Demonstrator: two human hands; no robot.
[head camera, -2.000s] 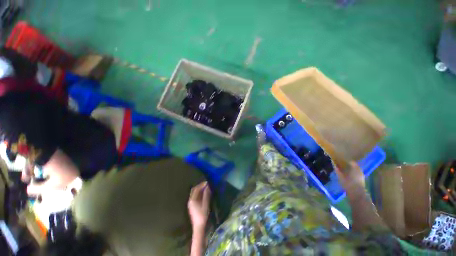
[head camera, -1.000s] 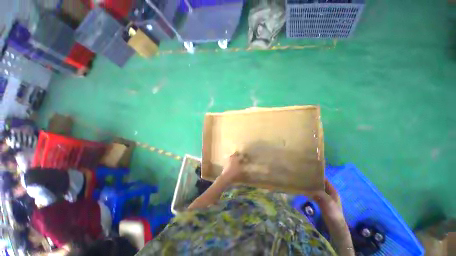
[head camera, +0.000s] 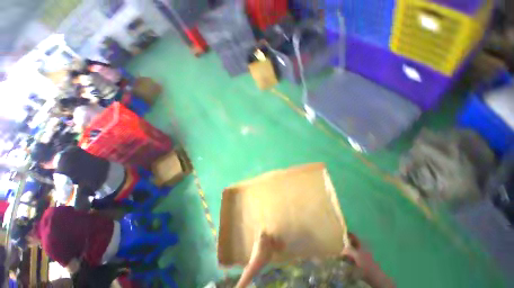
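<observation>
A shallow open cardboard tray (head camera: 298, 205) is in front of my body at the bottom centre of the view, with nothing seen inside but my hand. My left hand (head camera: 267, 245) reaches over the tray's near side, with its fingers on the inside of the tray. My right hand (head camera: 355, 252) holds the tray's right near corner from outside. Both hands are somewhat blurred, and part of the right fingers is hidden by the tray wall.
Seated people line the left side, one in a dark red top (head camera: 76, 235). Near them are a red crate (head camera: 121, 135), a small carton (head camera: 168, 167) and blue stools (head camera: 147, 236). A grey flat trolley (head camera: 363, 107), a yellow crate (head camera: 431, 36) and a crumpled sack (head camera: 448, 166) are at the right.
My left hand has come onto the tray, which has moved from beside me to in front of me. The view has turned along the aisle, and the crates of black parts have left view.
</observation>
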